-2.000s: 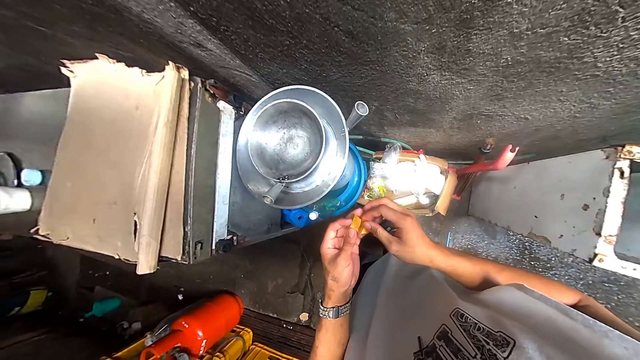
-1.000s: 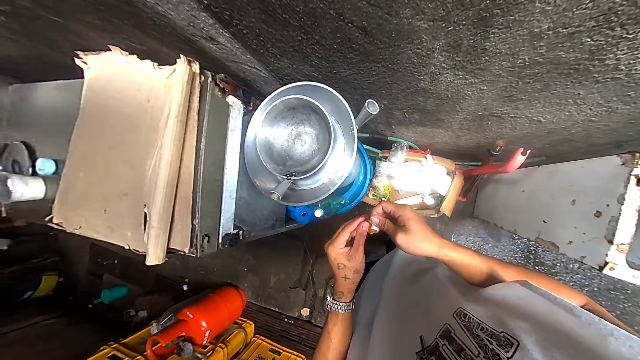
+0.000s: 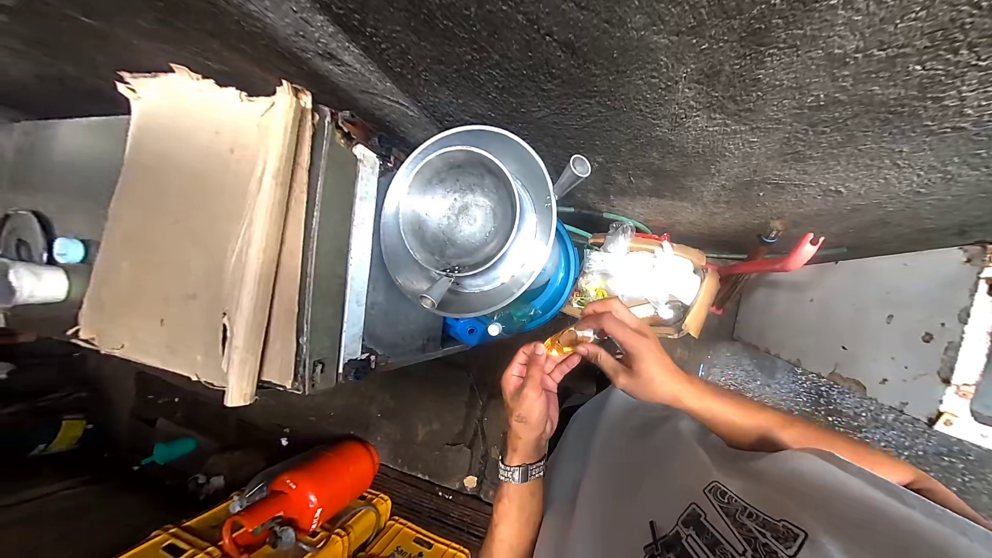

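A small, shiny amber-yellow packet or wrapper (image 3: 561, 342) is pinched between my two hands, in front of the pans. My left hand (image 3: 531, 391), with a metal-band watch on its wrist, grips its near left side with thumb and fingers. The fingertips of my right hand (image 3: 632, 349) hold its right side, where something small and pale shows; I cannot tell what it is. Just beyond the right hand is a cardboard box (image 3: 704, 302) filled with clear and white plastic bags. To the left, a metal pan (image 3: 457, 213) is nested in a wider metal pan (image 3: 399, 263) over a blue basin (image 3: 570, 271).
Folded cardboard (image 3: 182, 232) lies on a metal surface at left. Below are an orange gas cylinder (image 3: 329, 480) and yellow crates (image 3: 415, 542). A red pipe-like piece (image 3: 775, 263) stands near the rough dark wall (image 3: 697, 116). A worn pale panel (image 3: 852, 333) is at right.
Both hands stay together around the small item. The yellow packet, mostly covered by fingers one second ago, shows more plainly now, and the right hand's fingers have shifted on it.
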